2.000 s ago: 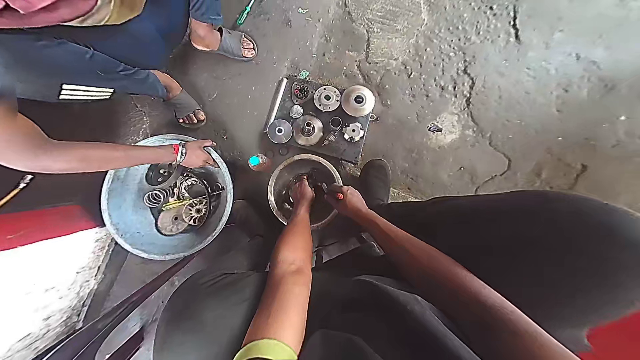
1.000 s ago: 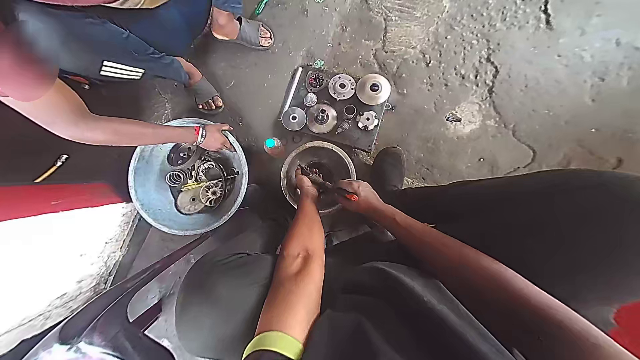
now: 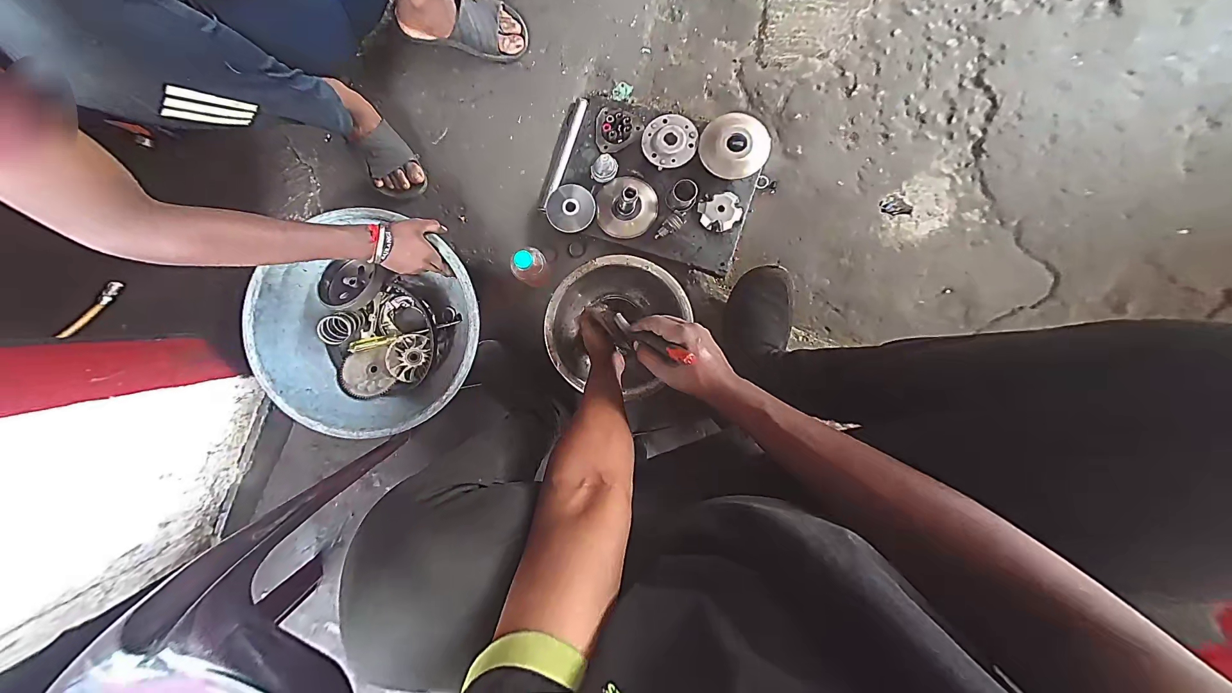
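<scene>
Between my feet is a round metal bowl [image 3: 561, 358]. My left hand [image 3: 603, 335] reaches down into it, its fingers around something dark that I cannot make out. My right hand [image 3: 688, 356] is closed on a tool with a black and orange handle [image 3: 674, 350], at the bowl's right rim; the tool's dark end points in toward my left hand. Beyond the bowl, a dark board [image 3: 698, 248] bears metal discs, among them a domed pulley face [image 3: 735, 146], a flanged disc [image 3: 669, 141], a hub plate [image 3: 628, 206] and a small notched plate [image 3: 720, 211].
On the left stands a blue-grey basin [image 3: 279, 371] with a coil spring [image 3: 339, 328], a finned fan wheel [image 3: 408, 357] and other parts. Another person's hand [image 3: 414, 247] rests at its rim. A bottle with a turquoise cap [image 3: 526, 261] stands between basin and board. My shoe [image 3: 759, 308] is right of the bowl.
The tool in my right hand, partly hidden two seconds ago, shows more clearly over the bowl. Both hands stay at the bowl, and the other person's hand stays at the basin rim.
</scene>
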